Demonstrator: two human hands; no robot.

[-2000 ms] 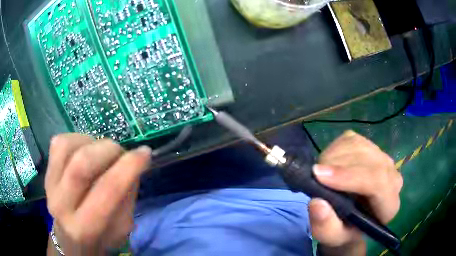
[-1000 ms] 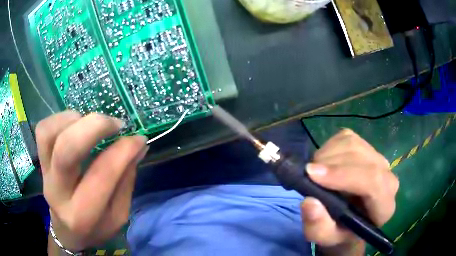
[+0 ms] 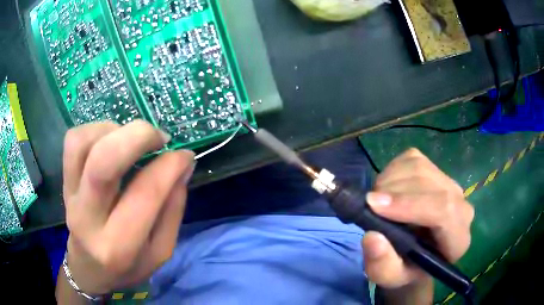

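Note:
Two long green printed circuit boards [image 3: 179, 77] lie side by side, dotted with silver solder joints. My right hand [image 3: 420, 217] holds the black soldering iron [image 3: 382, 223] like a pen. Its grey tip points up-left and is at the near right corner of the right board. My left hand [image 3: 125, 196] pinches a thin silver-white solder wire [image 3: 219, 146] between thumb and finger at the boards' near edge. The wire's end meets or nearly meets the iron tip at the corner. The left hand's fingers hide part of the near edge.
A translucent mat [image 3: 253, 65] lies under the boards. A whitish-yellow tub [image 3: 340, 8] and a yellow-brown sponge tray [image 3: 435, 30] stand beyond, right. Another board with a yellow strip [image 3: 15, 161] lies at far left. A black cord [image 3: 441, 129] runs by the bench edge.
My left hand has moved right, bringing the wire's end to the iron tip at the board's corner. The wire loop at upper left is no longer visible. My right hand has barely moved.

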